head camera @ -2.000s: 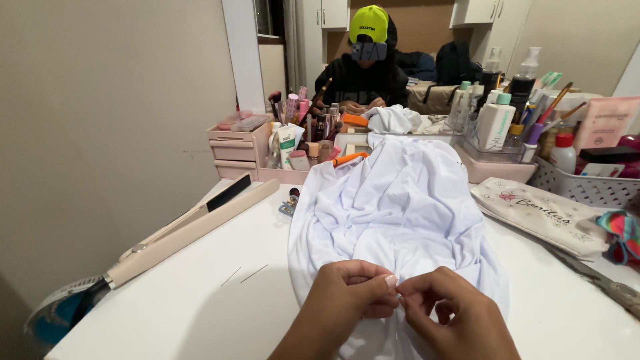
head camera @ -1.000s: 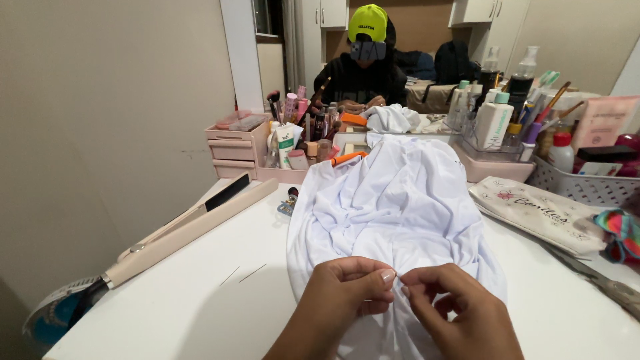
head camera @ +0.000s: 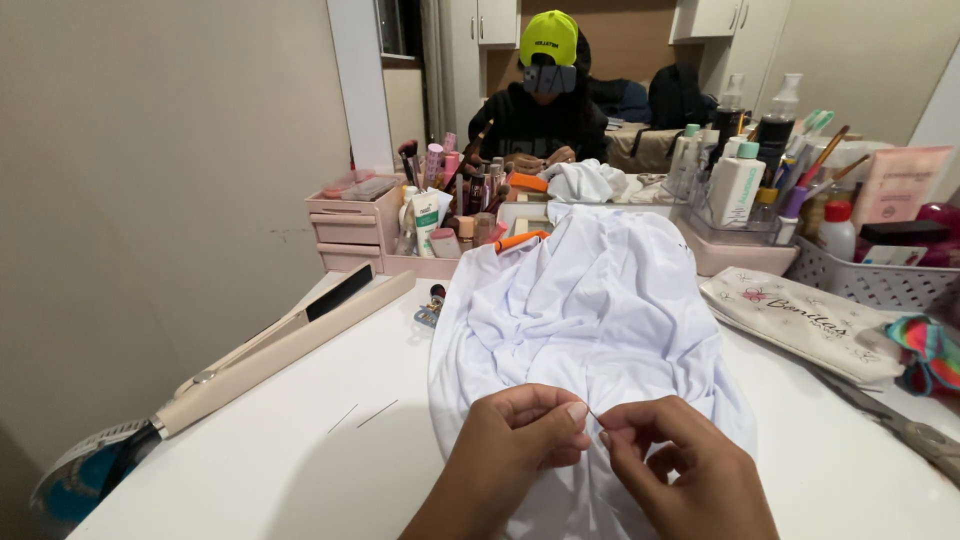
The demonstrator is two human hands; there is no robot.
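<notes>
Over the bunched white fabric (head camera: pixel 592 307), my left hand (head camera: pixel 525 435) pinches one end of a thin dark sewing needle or similar fine piece (head camera: pixel 593 414) between thumb and forefinger. The fingertips of my right hand (head camera: pixel 675 457) meet its other end, close to the left ones. Whether thread passes through it cannot be told. Two thin, dark needle-like pieces, one at the left (head camera: pixel 343 418) and one at the right (head camera: pixel 377 413), lie on the white tabletop left of the fabric.
A beige hair straightener (head camera: pixel 285 352) lies at the left. Scissors (head camera: pixel 892 420) and a printed pouch (head camera: pixel 810 322) lie at the right. Behind stand a pink drawer organizer (head camera: pixel 352 225), a grey basket (head camera: pixel 885 281) with cosmetics, and a mirror reflecting a person in a cap.
My hands stay over the fabric with fingertips close together; the fingers of my right hand have shifted slightly around the thin piece.
</notes>
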